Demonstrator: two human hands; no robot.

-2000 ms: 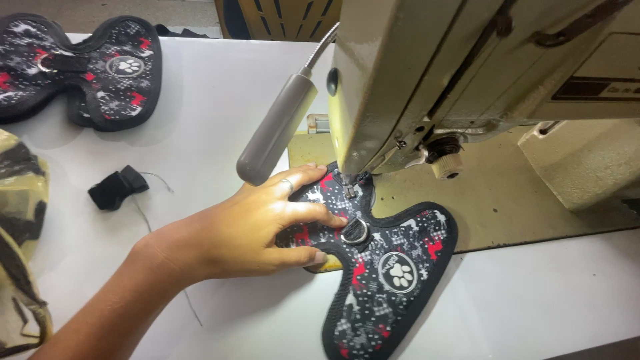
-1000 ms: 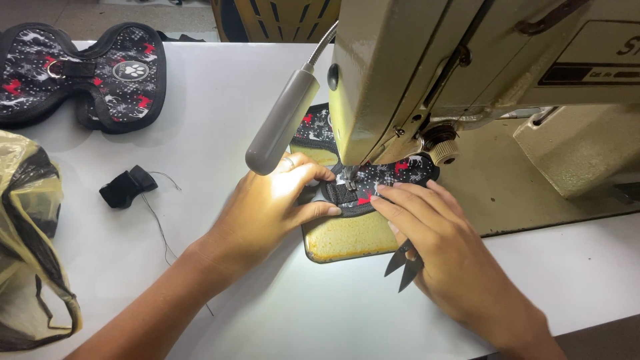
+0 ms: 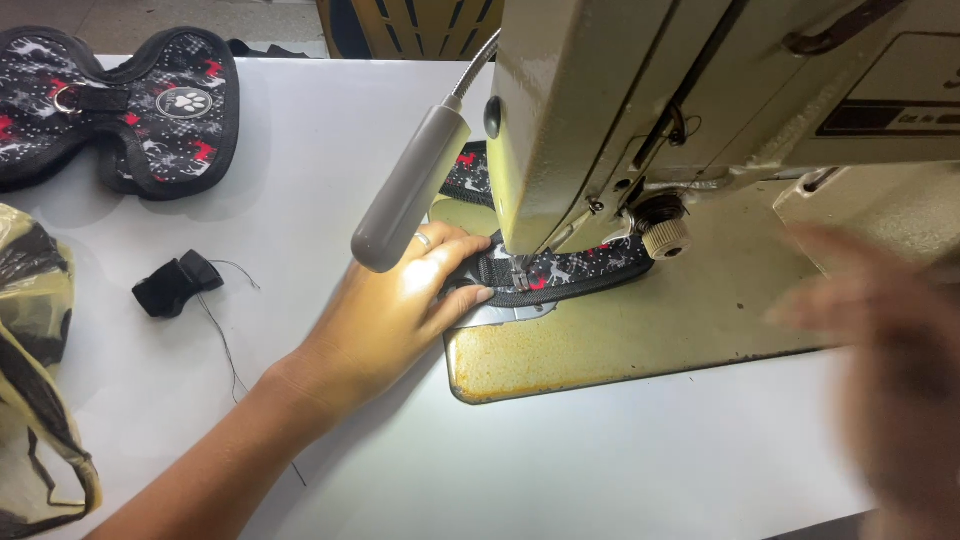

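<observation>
A printed fabric pet harness piece (image 3: 592,266) with black edging lies under the presser foot (image 3: 519,276) of a sewing machine (image 3: 585,97). My left hand (image 3: 397,315), a ring on one finger, holds the piece's left part between thumb and fingers beside the foot. Part of the fabric passes behind the machine head and is hidden. My right hand (image 3: 892,337) is a blur at the right, off the fabric; whether anything is in it cannot be told. A grey lamp (image 3: 411,187) on a bendable metal neck hangs over my left fingers.
A second harness piece (image 3: 180,135) with a metal D-ring lies at the upper left of the white table (image 3: 600,457). Below it are a small black strap bundle (image 3: 176,283) with loose thread and a yellow-and-black plastic bag (image 3: 37,360). The machine's bed plate has a raised edge.
My right hand has left the fabric and moved right; the black thread snips seen by it a second ago are no longer discernible. Two seconds ago the harness lay turned differently, its paw badge showing.
</observation>
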